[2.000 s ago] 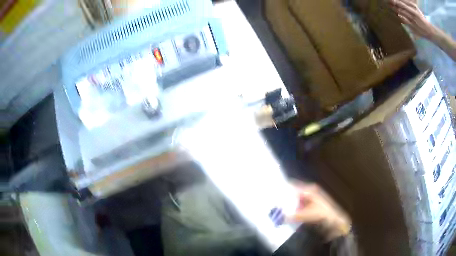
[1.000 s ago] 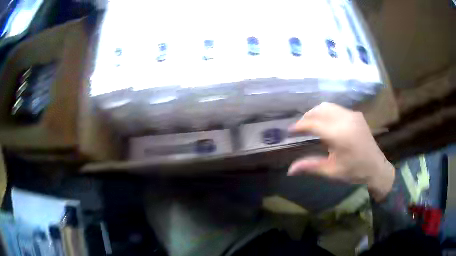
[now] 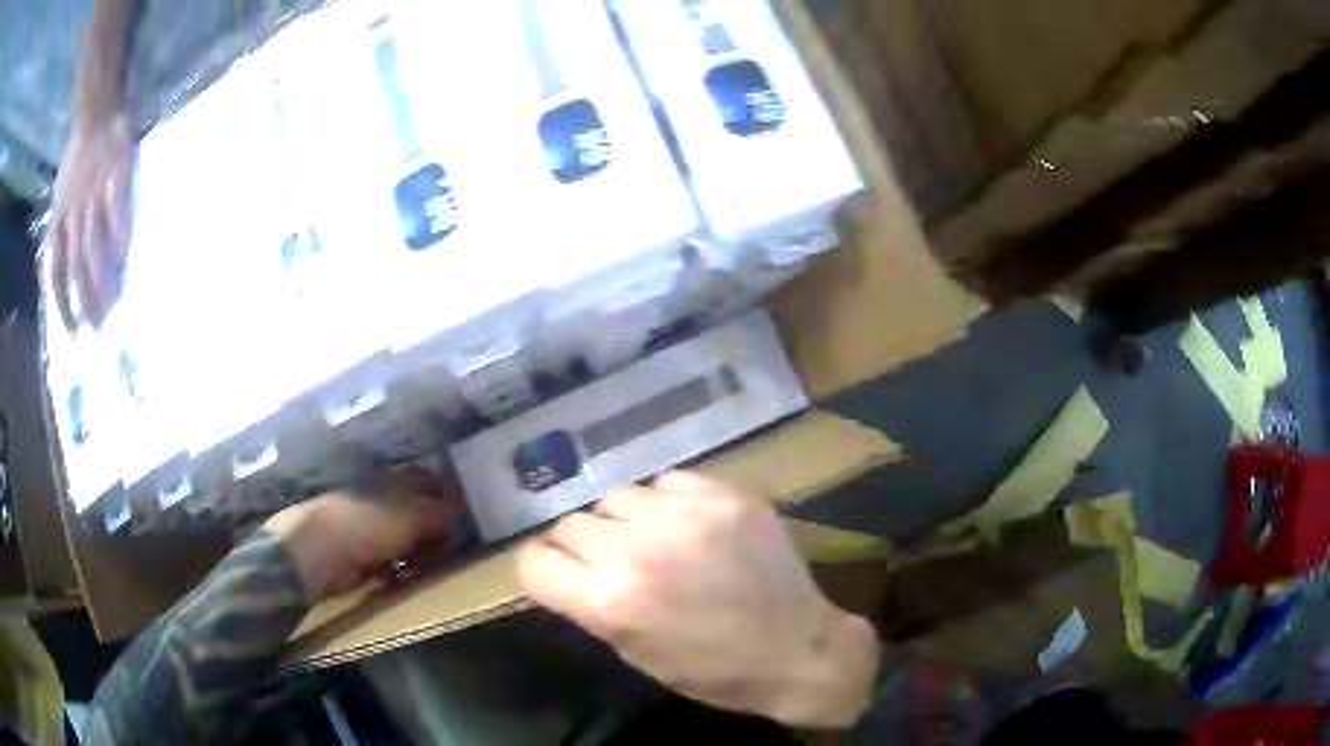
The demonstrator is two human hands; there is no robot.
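A large brown carton (image 3: 861, 318) holds a row of white smartwatch boxes (image 3: 496, 161) with dark watch faces. One more smartwatch box (image 3: 642, 423) stands crosswise along the carton's front wall, its watch picture facing up. My right hand (image 3: 700, 590) is curled over the front cardboard edge, its fingertips beside this box. My left hand (image 3: 376, 536) reaches inside the carton at the left end of the crosswise box; its fingers are partly hidden and blurred, so what they hold does not show.
Another person's hand (image 3: 91, 219) rests on the boxes at the upper left. More brown cardboard (image 3: 1079, 88) is at the upper right. Yellowish scraps (image 3: 1043, 459) lie on the grey floor at the right, near a red object (image 3: 1266, 510).
The view has moved closer to the carton's front right corner. My left hand has come into the carton, and my right hand has closed over its edge. Another person's hand now shows.
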